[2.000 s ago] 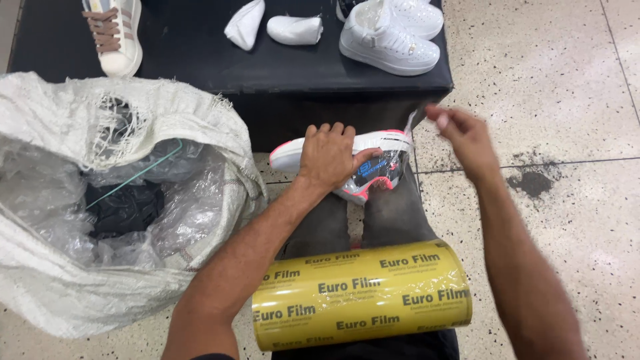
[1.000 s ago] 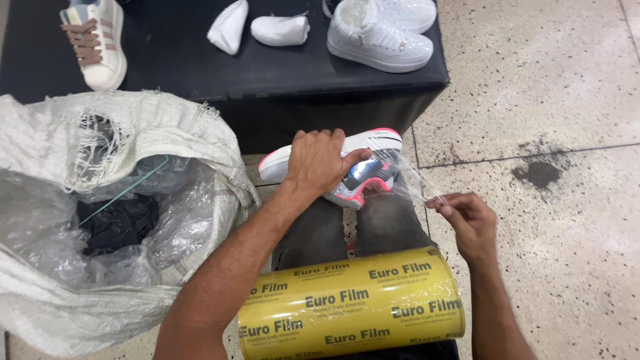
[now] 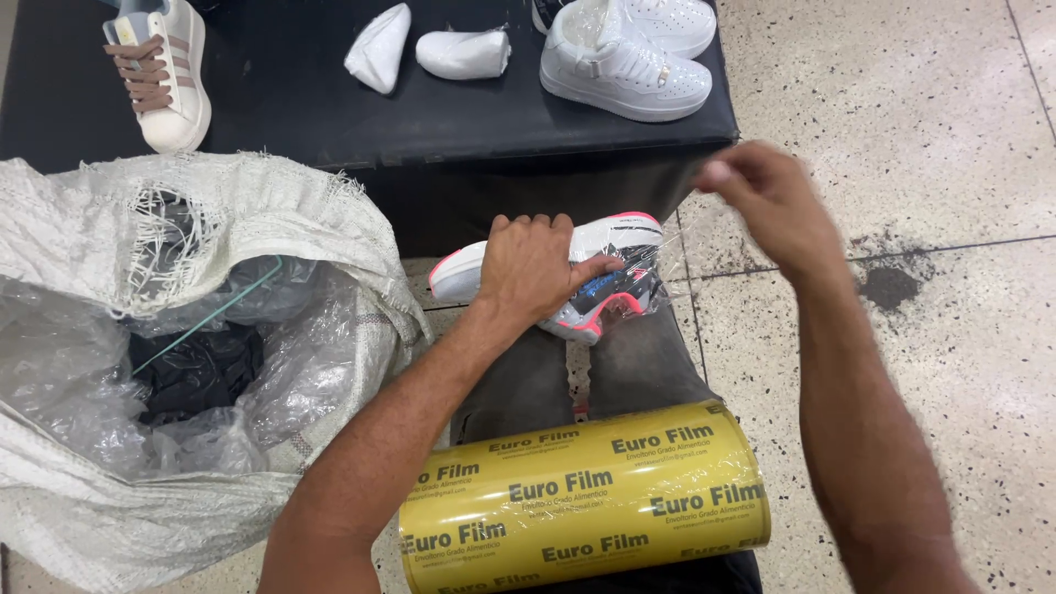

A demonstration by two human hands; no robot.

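Note:
Above the knees, my left hand [image 3: 528, 268] grips a white, grey and pink sneaker [image 3: 610, 239] on its side, toe to the left, thumb over its dark side panel. Clear plastic film [image 3: 660, 285] covers the heel part and stretches faintly toward the right. My right hand [image 3: 763, 194] is raised to the right of the heel, blurred, with fingers curled; a thin strand of film seems pinched in them, though its end is hard to see. Across the lap lies a yellow printed roll of plastic film [image 3: 586, 495].
A woven white sack [image 3: 330, 214] with plastic bags stands open at left. On the black padded bench [image 3: 280, 124] are a cream sneaker with brown laces [image 3: 169, 82], two white wrapped bundles [image 3: 379, 49] and film-wrapped white sneakers [image 3: 627, 70]. Speckled floor tiles [image 3: 949, 371] lie at right.
My right hand has risen from beside the film roll, lower right of the shoe, to above and right of the heel. My left hand still holds the sneaker.

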